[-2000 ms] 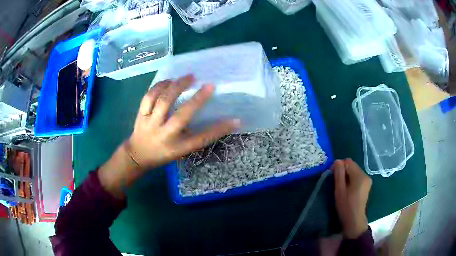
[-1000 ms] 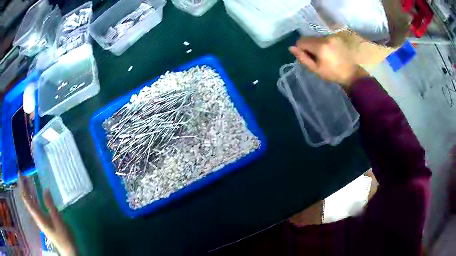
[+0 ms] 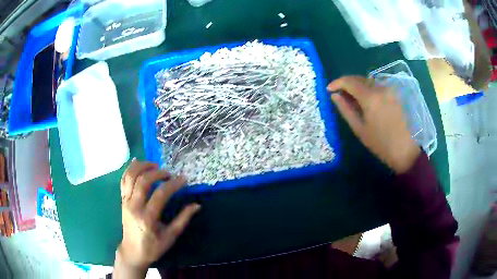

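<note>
A blue parts tray [image 3: 256,181] lies in front of me. It is full of small white plastic pieces [image 3: 297,120], with a heap of thin metal pins [image 3: 212,98] on its left part. My left hand [image 3: 150,204] is at the tray's front left corner, fingers apart, holding nothing that I can see. My right hand [image 3: 376,120] is just right of the tray, blurred, with thumb and fingers curved towards each other. Whether it holds a small piece cannot be told.
A milky box [image 3: 92,125] stands left of the tray. Behind it are a clear box [image 3: 122,27] and a second blue tray [image 3: 24,82] with a phone [image 3: 43,82]. Clear lids [image 3: 418,106] lie at the right edge, partly behind my right hand. Several white bits lie behind the tray.
My left hand has moved from the far left to the tray's front left corner. My right hand has come from above the lids to beside the tray. The camera view has shifted.
</note>
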